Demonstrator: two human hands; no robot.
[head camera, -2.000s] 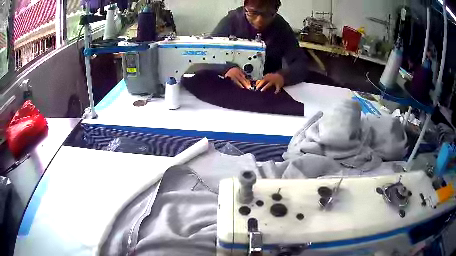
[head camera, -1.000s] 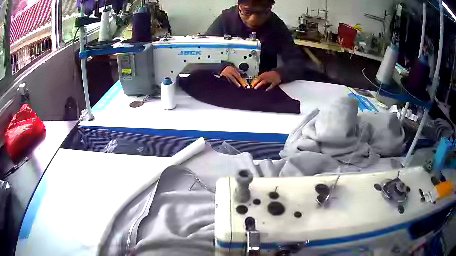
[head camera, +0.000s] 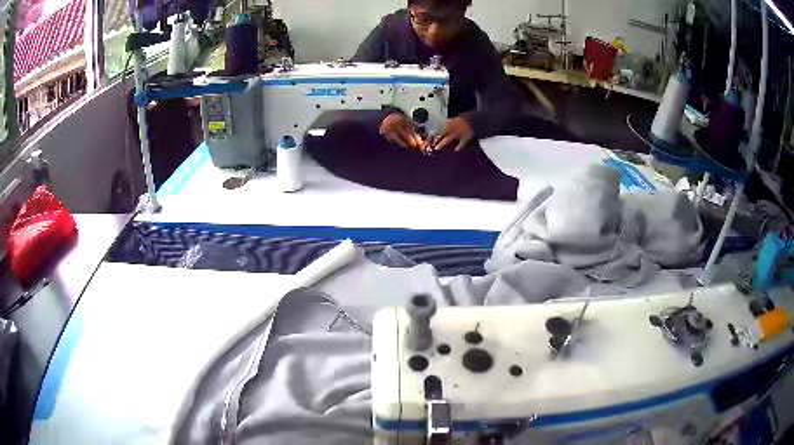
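A light grey garment piece (head camera: 305, 374) lies in soft folds on the white table, left of the near sewing machine head (head camera: 557, 365). A long narrow strip (head camera: 248, 382) curves along the garment's left side, up to a looped top edge. A pale rolled edge (head camera: 326, 268) runs outside it towards the back. The near machine's head hides the garment's right part; the needle area is not visible. Neither of my hands is in the picture.
A grey garment heap (head camera: 592, 226) lies behind the near machine. A person (head camera: 440, 78) opposite works dark purple cloth (head camera: 400, 165) at a white machine (head camera: 348, 96). A white thread cone (head camera: 289, 165) stands beside it. A red bag (head camera: 41, 233) is at far left.
The whole view has shifted slightly, so things appear a little further left. The opposite person's hands and dark cloth moved slightly. The grey garment looks unchanged.
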